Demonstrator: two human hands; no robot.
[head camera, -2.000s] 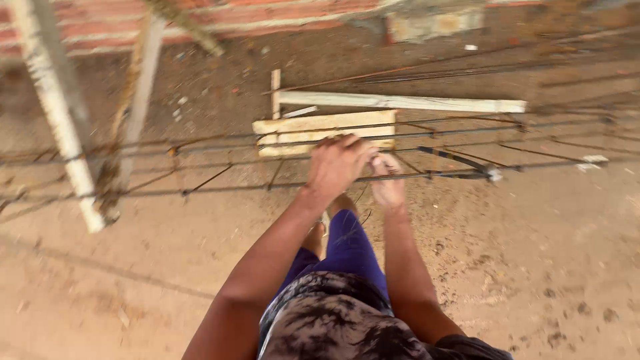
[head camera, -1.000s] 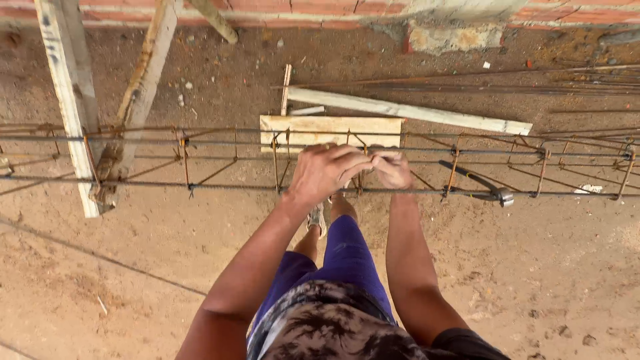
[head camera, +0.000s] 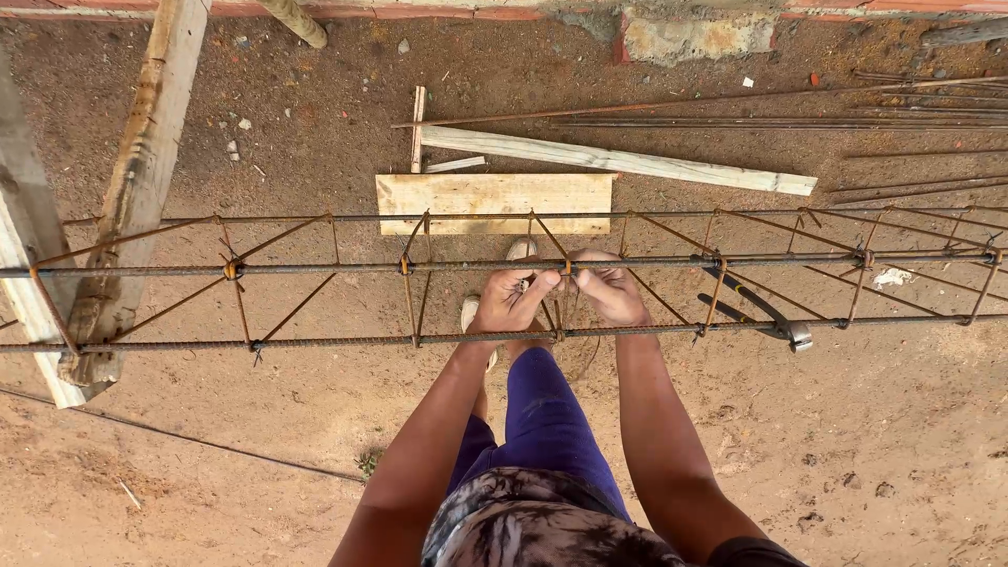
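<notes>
A long rebar cage (head camera: 472, 266) of ribbed bars and bent stirrups spans the view from side to side. At its middle bar, where a stirrup (head camera: 568, 268) crosses, my left hand (head camera: 516, 295) and my right hand (head camera: 606, 291) meet from both sides. Fingertips of both hands pinch at this joint, apparently on thin tie wire that is mostly hidden. Thin wire strands hang below the joint between the hands. To the right, end-cutting nippers (head camera: 760, 311) with black and yellow handles rest at the cage, jaws toward the lower right. Dark wire ties hold other stirrup joints.
Wooden posts (head camera: 134, 189) stand under the cage at left. Beyond it lie a wide board (head camera: 496, 193), a long batten (head camera: 622, 157) and loose rebar rods (head camera: 709, 124) on the dirt. A brick wall base (head camera: 472, 9) runs along the top. A thin rod (head camera: 197, 443) lies at lower left.
Both hands stay close together at the cage. The fingers have moved from being bunched with the left hand over the bar to facing each other across the joint. The view has shifted somewhat.
</notes>
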